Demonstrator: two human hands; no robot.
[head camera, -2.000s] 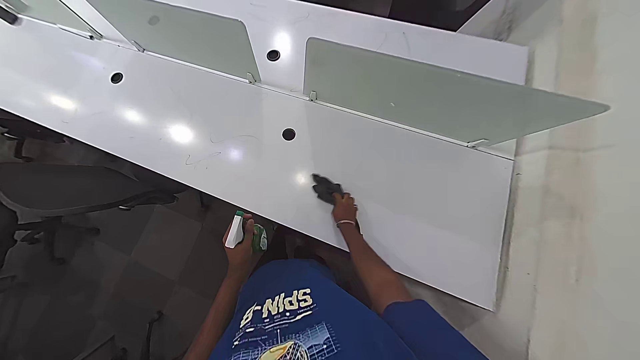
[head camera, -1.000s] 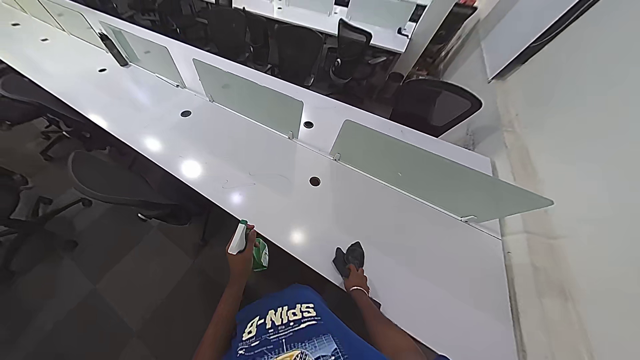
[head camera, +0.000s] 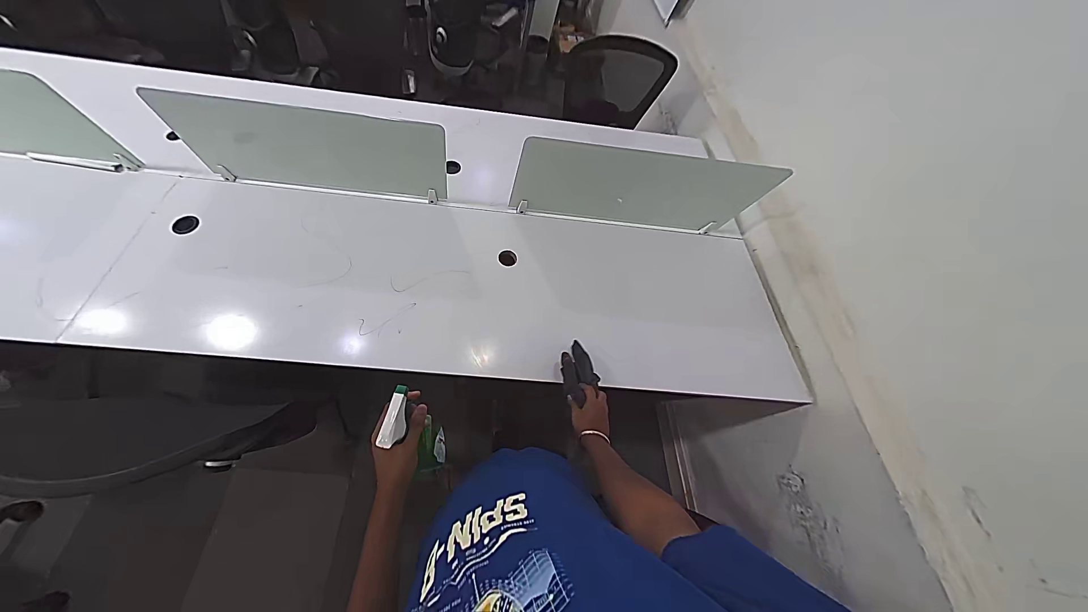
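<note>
My left hand (head camera: 399, 438) grips a spray bottle (head camera: 432, 444) with a white and green trigger head and a green body, in front of the desk's near edge. My right hand (head camera: 590, 410) holds a dark cloth (head camera: 580, 372) against the near edge of the long white desk (head camera: 646, 306). The cloth lies partly on the desktop, bunched under the fingers. Thin dark marks run over the desktop left of the cloth.
Frosted glass dividers (head camera: 646, 183) stand along the desk's middle, and round cable holes (head camera: 507, 257) pierce the top. A wall (head camera: 952, 255) borders the right end. Black chairs (head camera: 620, 76) stand behind the desk; another chair (head camera: 153, 433) is at the near left.
My right hand with the dark cloth has moved over the desktop to its near edge. My left hand keeps hold of the spray bottle. The view has shifted.
</note>
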